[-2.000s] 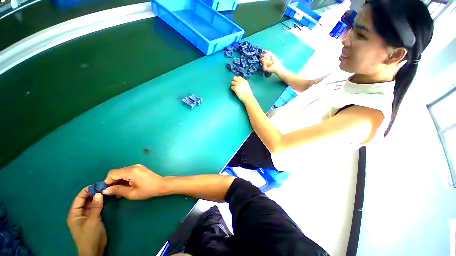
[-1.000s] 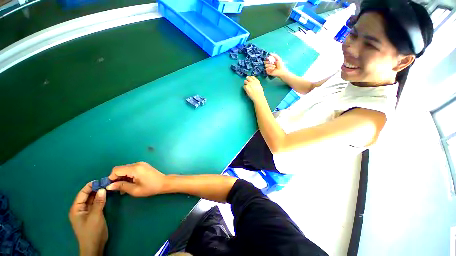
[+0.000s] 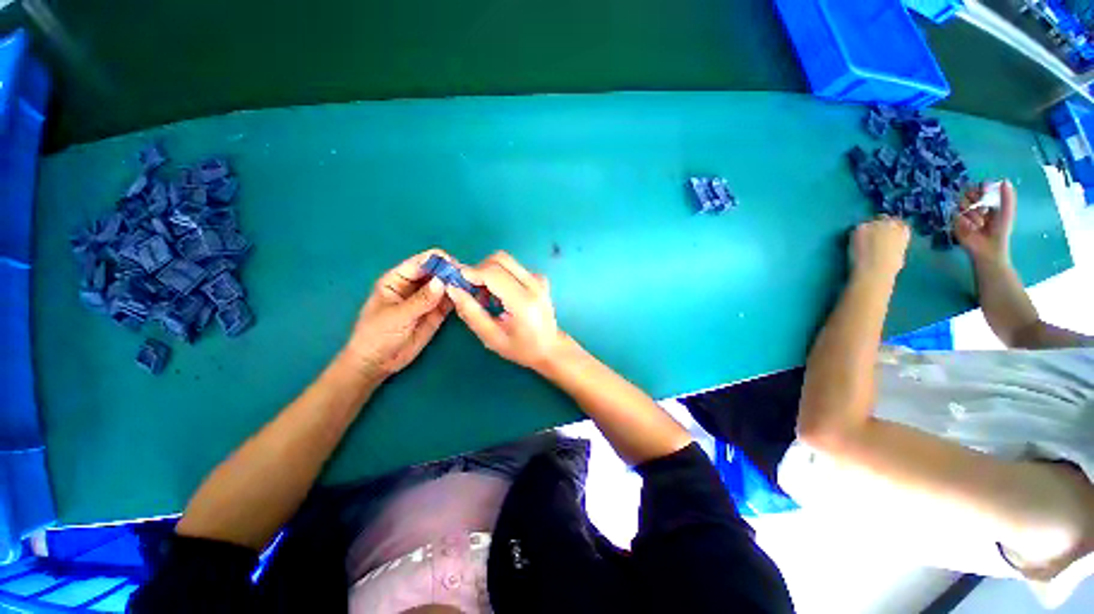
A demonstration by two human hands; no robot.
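My left hand (image 3: 402, 314) and my right hand (image 3: 514, 312) are close together over the green mat in front of me. Between their fingertips they hold a small dark blue-grey plastic housing (image 3: 443, 270). My left fingers grip its left end. My right fingers are at its right end, where a darker bit shows; I cannot tell if it is a separate piece. A loose pile of similar housings (image 3: 168, 252) lies on the mat at the left. A few set-down pieces (image 3: 711, 194) lie together on the mat to the right.
A coworker (image 3: 936, 444) sits at the right, with hands beside another dark pile (image 3: 914, 170) and a white item in one hand. A blue bin (image 3: 882, 78) stands behind that pile. Blue bins (image 3: 18, 360) line the far left edge. A dark green strip (image 3: 456, 54) runs behind the mat.
The view has swung left and down, so the left pile and both my forearms show fully. My hands still hold the housing between them. The coworker's face is out of view.
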